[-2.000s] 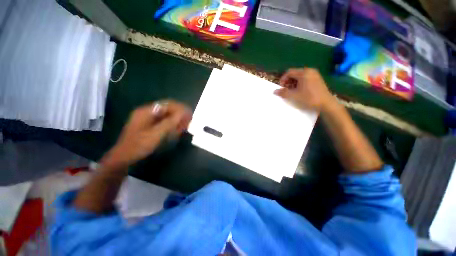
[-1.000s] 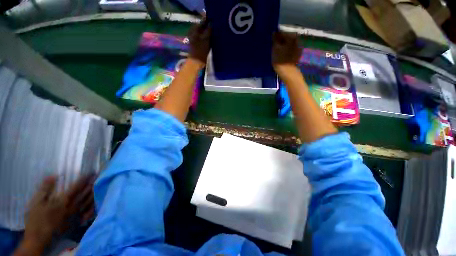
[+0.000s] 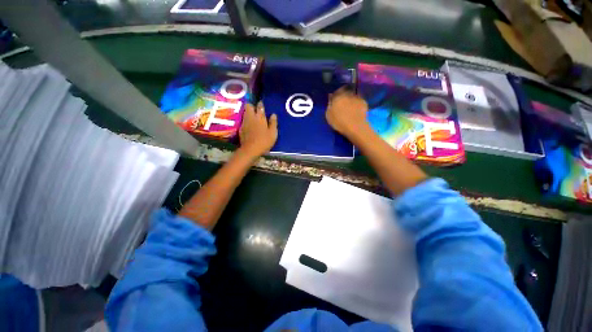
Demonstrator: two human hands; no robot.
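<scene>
The navy logo panel (image 3: 300, 123) lies in an open box (image 3: 311, 157) on the conveyor, its white circled logo facing up. My left hand (image 3: 258, 131) rests at the panel's left edge, fingers towards the box. My right hand (image 3: 347, 114) is at the panel's right edge, fingers curled; its fingertips are partly hidden, so I cannot tell if they grip. A white insert sheet (image 3: 357, 243) with an oblong slot lies flat on the dark bench, partly under my right sleeve.
Printed cartons stand left (image 3: 211, 91) and right (image 3: 412, 110) of the box. An open grey-lined box (image 3: 487, 107) is further right. A leaning insert stack (image 3: 71, 181) is at left, another (image 3: 574, 279) at right. A grey post (image 3: 107, 78) crosses the upper left.
The navy panel has gone from raised above the box to lying in it, and my hands have come down with it. Another hand at the left stack has left the view.
</scene>
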